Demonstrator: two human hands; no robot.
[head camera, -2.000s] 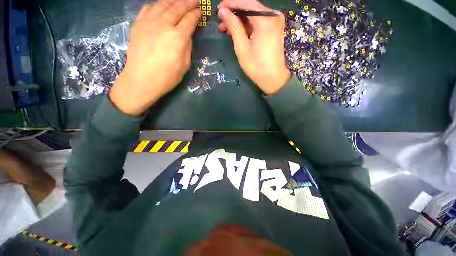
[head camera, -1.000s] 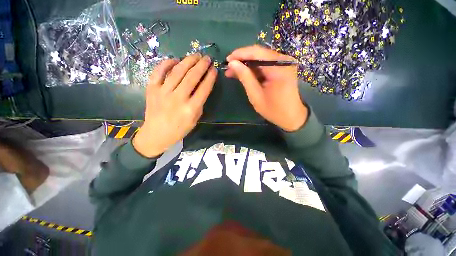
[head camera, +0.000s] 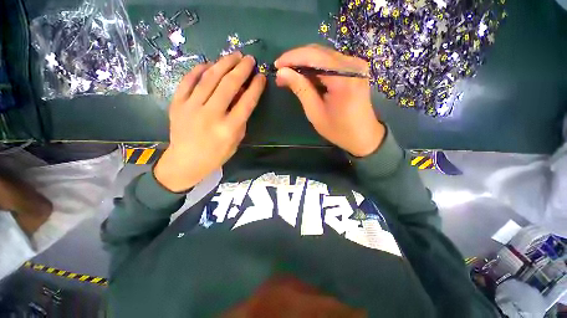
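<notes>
My left hand lies palm down on the bench, its fingertips at a small flex part with a yellow pad. Whether the fingers grip the part or only press on it cannot be told. My right hand holds dark tweezers between thumb and fingers, their tip pointing left at the same part. Another padded flex part lies just beyond my left fingertips. A wide pile of padded parts lies to the right of my right hand.
A clear plastic bag of silver-dark parts lies at the left. Unpadded parts lie between bag and left hand. The dark green bench ends at a near edge. A person's arm shows at the far left, out of focus.
Both hands came down from the yellow pad grid toward the near side and met at one part. Over the last second they stay there; the view has shifted slightly, and the grid is out of view.
</notes>
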